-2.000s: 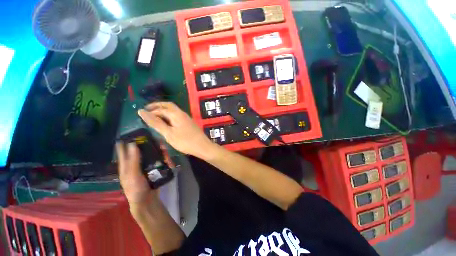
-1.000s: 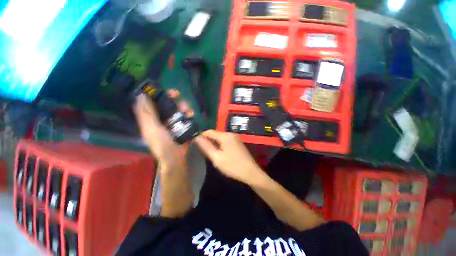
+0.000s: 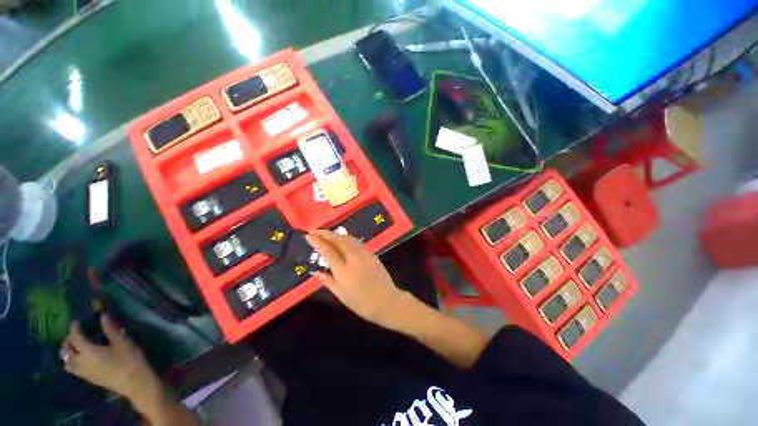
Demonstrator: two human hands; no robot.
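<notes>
My left hand (image 3: 106, 359) is at the lower left, its fingers around a dark phone (image 3: 98, 323), seen only in part, with a small yellow mark at its top. My right hand (image 3: 356, 273) is at the near edge of the red phone tray (image 3: 193, 289). Its thumb and fingers straddle the labelled end of a face-down black phone (image 3: 283, 237) lying aslant across the slots. Other black phones (image 3: 223, 201) lie face down in slots. A gold keypad phone (image 3: 329, 169) lies face up, aslant over two slots. Two gold phones (image 3: 183, 125) fill the far slots; white slips (image 3: 219, 156) lie in the row below.
Left of the tray are a barcode scanner (image 3: 148, 287), a black device with a white face (image 3: 99, 200) and a fan (image 3: 31, 210). Right are a second scanner (image 3: 395, 150), a dark smartphone (image 3: 389, 65), labels (image 3: 475, 165) on a green-edged mat, a tray stack (image 3: 497, 293) and red stools (image 3: 625, 206).
The view has turned. My right hand has moved from beside the held phone to the aslant phone on the tray. My left hand and its phone are now farther left of the tray.
</notes>
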